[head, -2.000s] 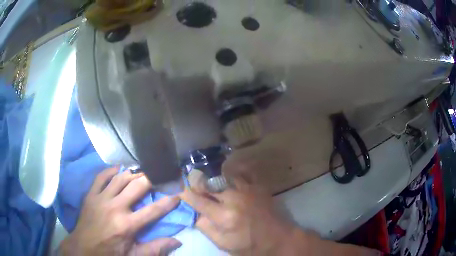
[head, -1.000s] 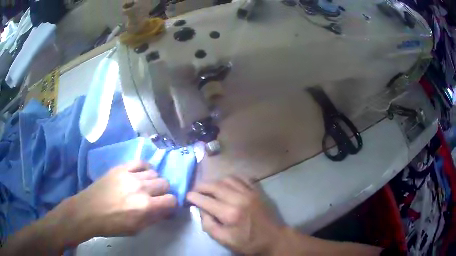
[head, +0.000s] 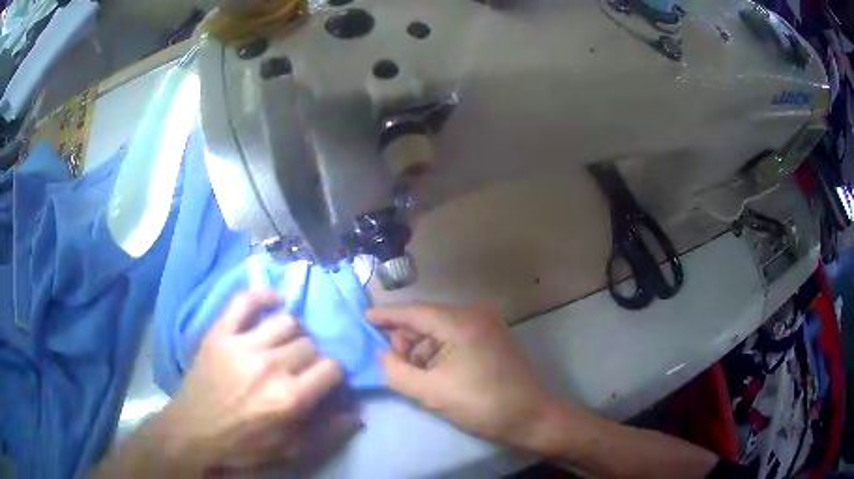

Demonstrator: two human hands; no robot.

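Note:
The light blue garment (head: 66, 281) lies in a loose pile at the left and runs under the needle area of the off-white sewing machine (head: 524, 122). A folded part of it with a pale band (head: 298, 281) lies in the bright light below the machine head. My left hand (head: 262, 384) has its fingers curled on the cloth left of this fold. My right hand (head: 459, 365) pinches the cloth's right edge between thumb and fingers, below a ribbed knob (head: 397, 272). The needle and presser foot are lost in the glare.
Black-handled scissors (head: 641, 248) lie right of the needle area. A pale translucent guard (head: 154, 168) stands left of the head. A small metal fitting (head: 773, 245) is at the bed's right end. Patterned cloth (head: 777, 374) hangs at the right beside a red edge.
The hands have moved from close to the needle to nearer the front edge, with the cloth drawn out below the head. Since one second ago, the right hand has changed to a pinch higher on the cloth.

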